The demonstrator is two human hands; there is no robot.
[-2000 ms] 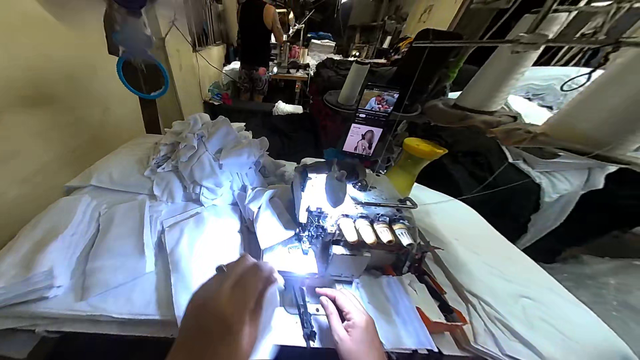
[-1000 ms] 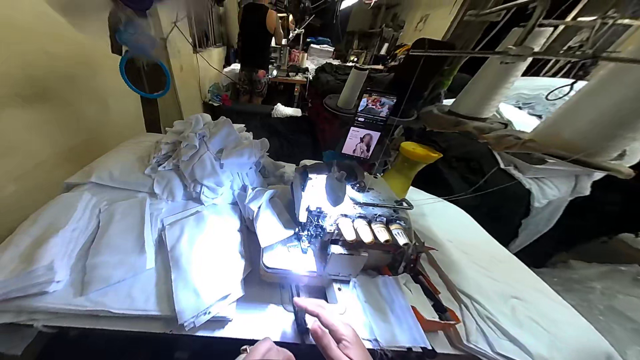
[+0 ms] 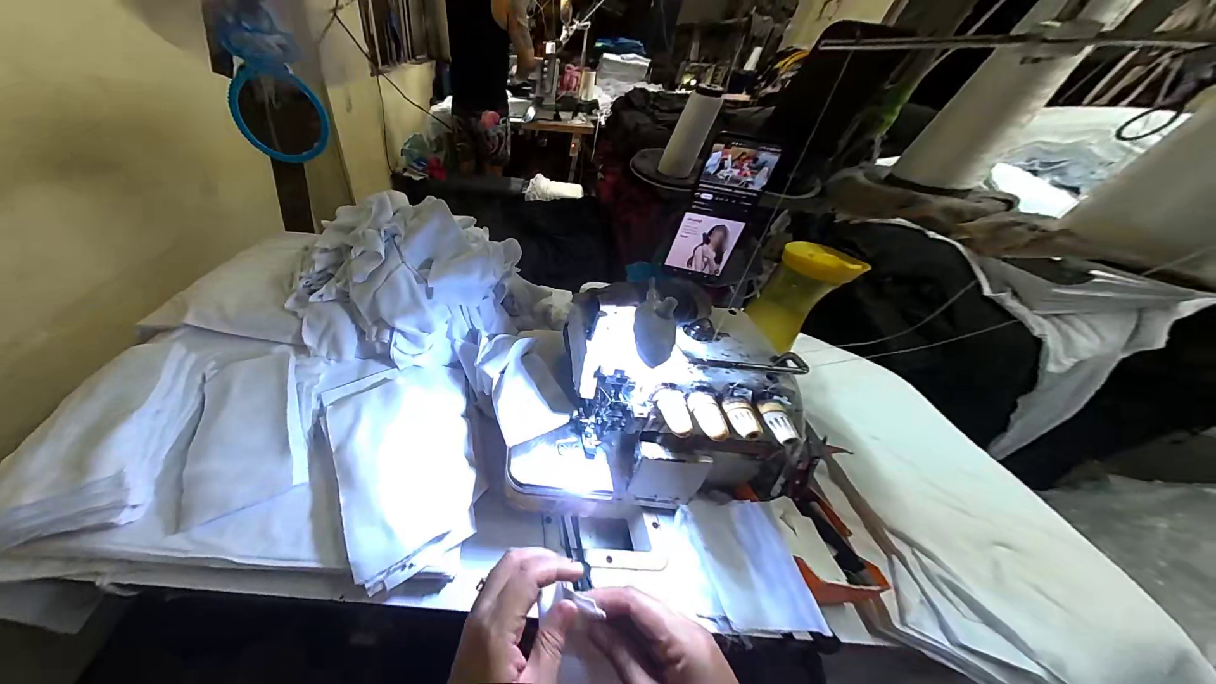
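Observation:
My left hand (image 3: 518, 617) and my right hand (image 3: 655, 635) are close together at the table's front edge, both pinching a small piece of white fabric (image 3: 581, 655). A ring shows on a finger of the left hand. Just beyond them stands an overlock sewing machine (image 3: 741, 347) with its lamp lit over the needle area and a row of tension dials on its front. A folded white cloth (image 3: 530, 385) lies against the machine's left side.
Stacked white fabric pieces (image 3: 399, 465) and a crumpled white heap (image 3: 408, 266) lie at left. Right of the hands are folded cloth (image 3: 750, 560) and an orange container (image 3: 845, 581). Behind stand a phone (image 3: 722, 204), a yellow container (image 3: 798, 290) and thread cones (image 3: 692, 131). A person stands far back.
My left hand, nearly out of view a second ago, has come up beside the right. Both hands now hold white fabric at the front edge. Two seconds ago the left hand was by the machine's lit plate.

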